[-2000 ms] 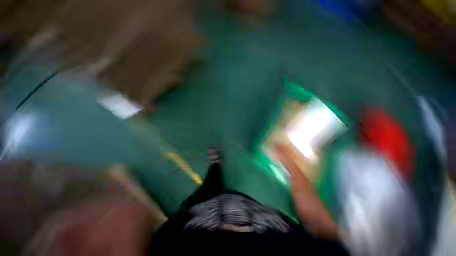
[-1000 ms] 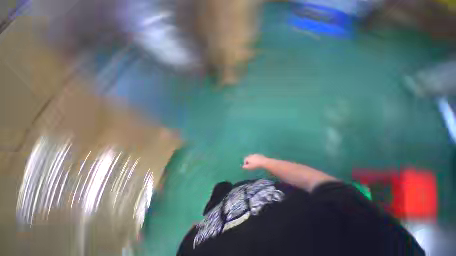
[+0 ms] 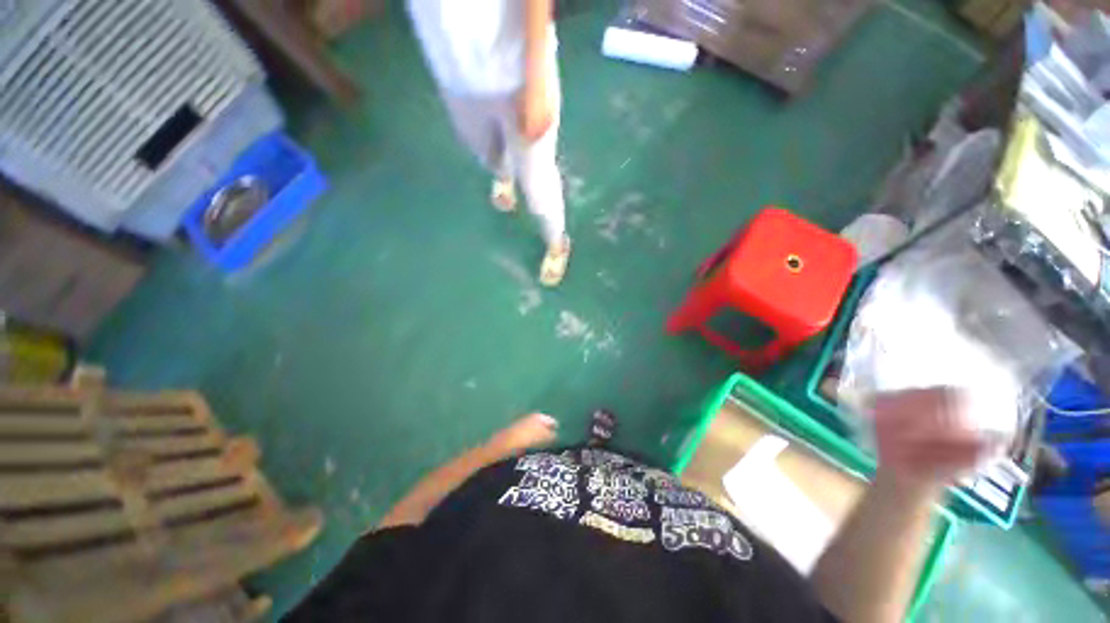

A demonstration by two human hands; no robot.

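Observation:
My right hand (image 3: 931,435) is blurred at the near edge of a clear plastic bag with white contents (image 3: 925,329). Its fingers are not clear, and I cannot tell if it grips the bag. The bag lies on a green crate at the right. A nearer green crate (image 3: 797,420) holds brown card and a white piece (image 3: 779,493), partly under my right forearm. My left hand (image 3: 530,428) is small, in front of my body, with no object seen in it; its finger shape is unclear.
A red stool (image 3: 791,274) stands beyond the crates. A person in light clothes (image 3: 487,73) stands ahead. Wooden pallets (image 3: 134,487) are at lower left, a grey louvred unit (image 3: 122,110) and blue tub (image 3: 262,201) at upper left. Plastic-wrapped items (image 3: 1047,183) are at the right edge.
The view has turned, bringing the person, stool and bag into clearer sight. My right arm now reaches out to the bag at the right. My left hand has come into view.

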